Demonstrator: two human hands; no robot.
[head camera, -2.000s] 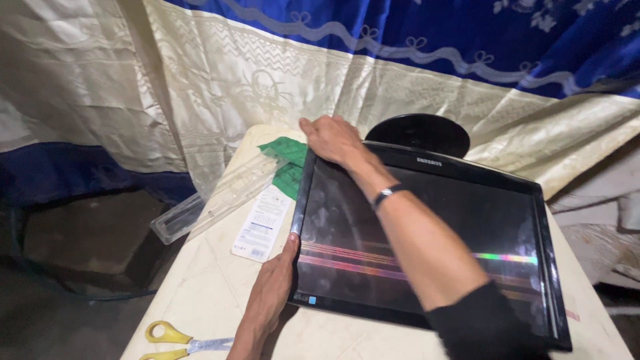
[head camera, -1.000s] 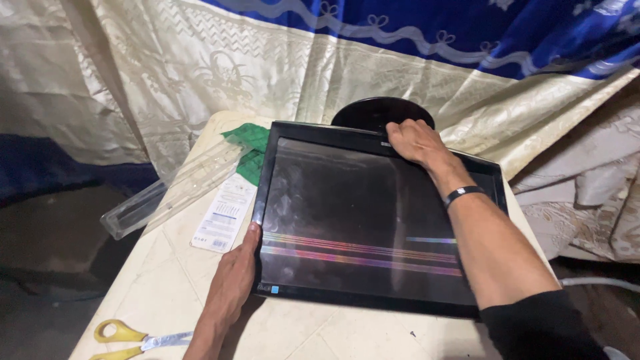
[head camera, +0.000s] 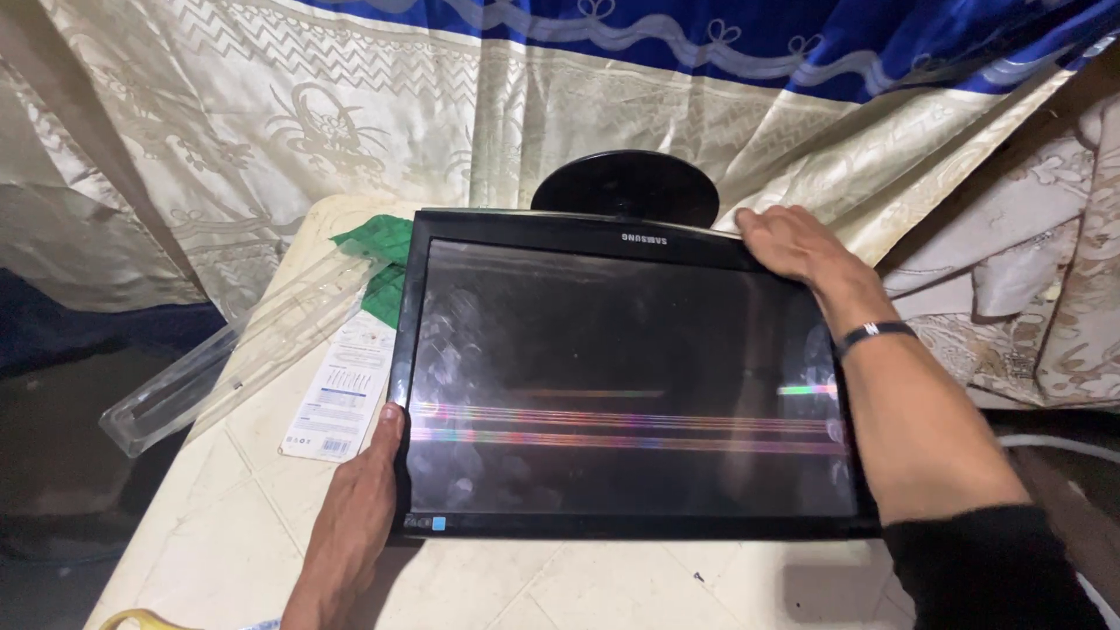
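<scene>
A black Samsung monitor (head camera: 630, 350) lies upside down, screen up, on the cream table, its round black stand base (head camera: 626, 185) sticking out past the far edge. Smudges and coloured streaks show on the screen. My left hand (head camera: 354, 507) grips the monitor's left edge, thumb on the bezel, fingers hidden beneath. My right hand (head camera: 792, 245) rests over the far edge near the right corner, its fingertips curled out of sight behind the frame; a dark band circles that wrist.
Left of the monitor lie a green cloth (head camera: 385, 284), a printed card (head camera: 339, 389) and a clear plastic package (head camera: 236, 350) overhanging the table (head camera: 236, 516). Yellow-handled scissors (head camera: 144, 619) show partly at the bottom left. A small dark screw-like piece (head camera: 698, 577) lies near the front. A patterned curtain (head camera: 420, 114) hangs behind.
My right hand has moved right along the monitor's far edge, from the left corner past the middle to near the right corner. My left hand stays at the left edge.
</scene>
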